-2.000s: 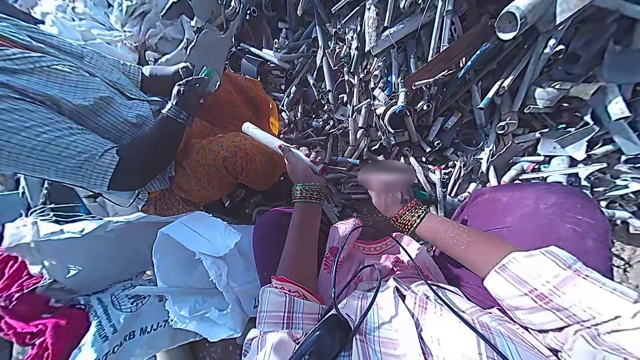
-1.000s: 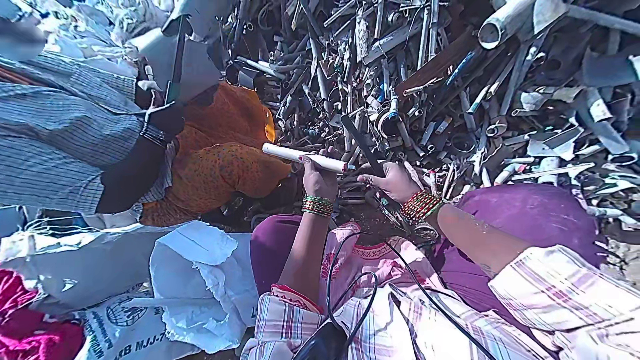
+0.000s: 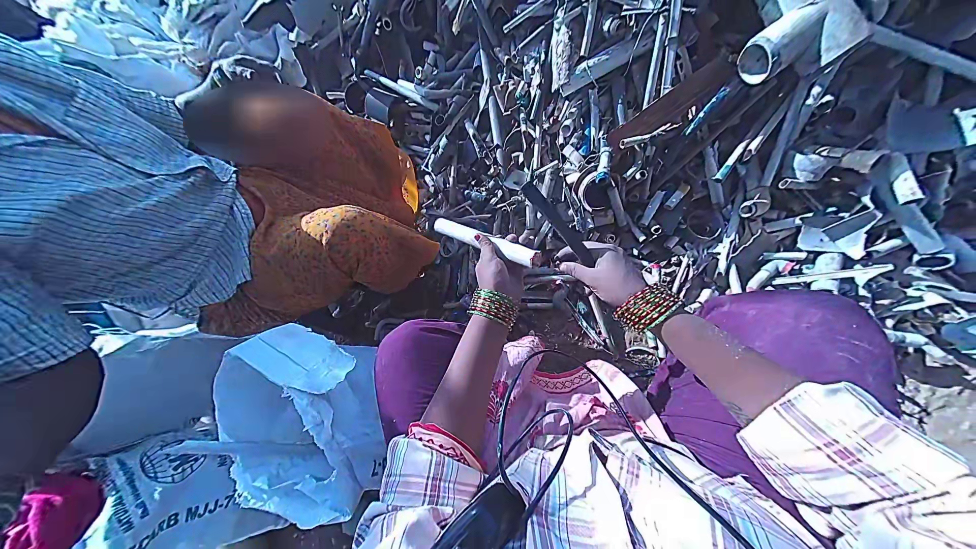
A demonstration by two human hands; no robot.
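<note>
In front of my knees, my left hand (image 3: 499, 271) grips a white plastic pipe (image 3: 465, 235) near its right end; the pipe slants slightly down to the right. My right hand (image 3: 606, 276) is closed on a dark flat bar (image 3: 555, 221), which points up and to the left; whether it is a blade cannot be told. A small gap separates the bar from the pipe. Below and beyond both hands lies a heap of pipe pieces and plastic scrap (image 3: 526, 137).
At the left sits a person in a striped shirt (image 3: 122, 221) and orange cloth (image 3: 320, 244), close to the pipe's far end. Torn white sacks (image 3: 305, 427) lie at lower left. A wide pipe (image 3: 778, 46) juts out at upper right. A black cable (image 3: 503, 427) loops over my lap.
The white pipe in my left hand is lower and tilts less steeply than two seconds ago. My right hand, blurred at first, now shows the dark bar. The other person's hand has moved.
</note>
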